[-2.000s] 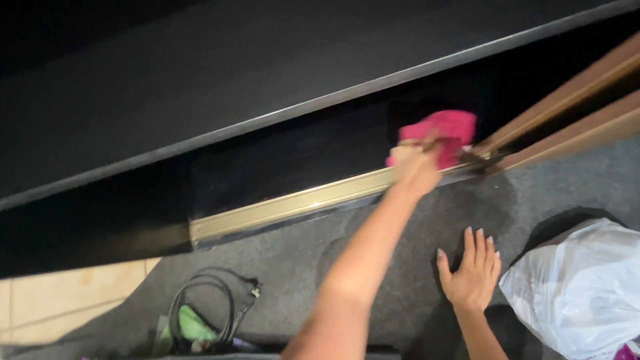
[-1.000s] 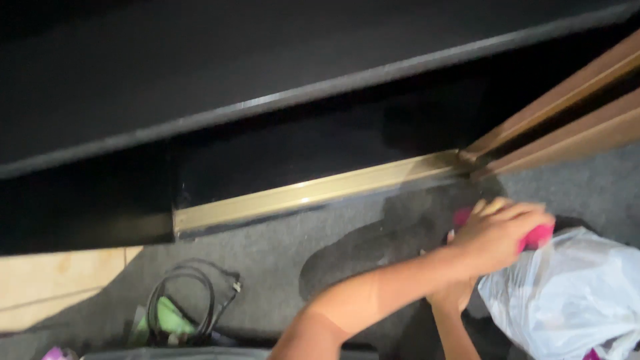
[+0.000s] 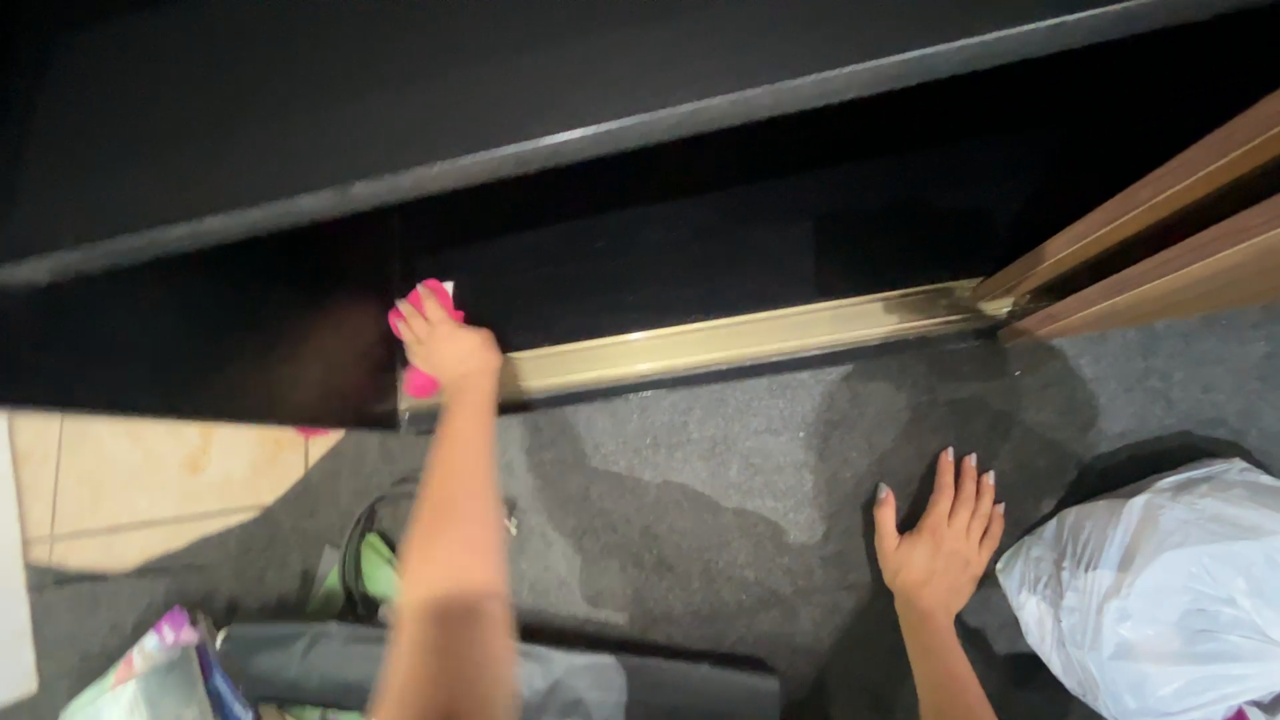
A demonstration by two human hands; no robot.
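My left hand (image 3: 450,345) holds a bright pink cloth (image 3: 421,384) against the left end of a gold-coloured metal sliding-door track (image 3: 700,345), beside a glossy black panel (image 3: 250,340). Part of the cloth lies hidden under the fingers. My right hand (image 3: 940,545) rests palm down on the dark grey carpet (image 3: 690,500), fingers spread, with nothing in it. Right of it sits a white plastic bag (image 3: 1160,580). The track's right end meets the brown wood-look door panels (image 3: 1150,270).
A dark ledge (image 3: 600,130) runs above the track. Behind my left forearm lie a coiled black cable (image 3: 352,560) and a green item (image 3: 378,568). Near the bottom are a dark roll (image 3: 300,655) and a colourful package (image 3: 150,675). Light floor tiles (image 3: 180,480) show at left.
My left hand, with the pink cloth, has moved from beside the white bag to the track's left end. The right hand, partly hidden behind the left one second ago, shows flat on the carpet.
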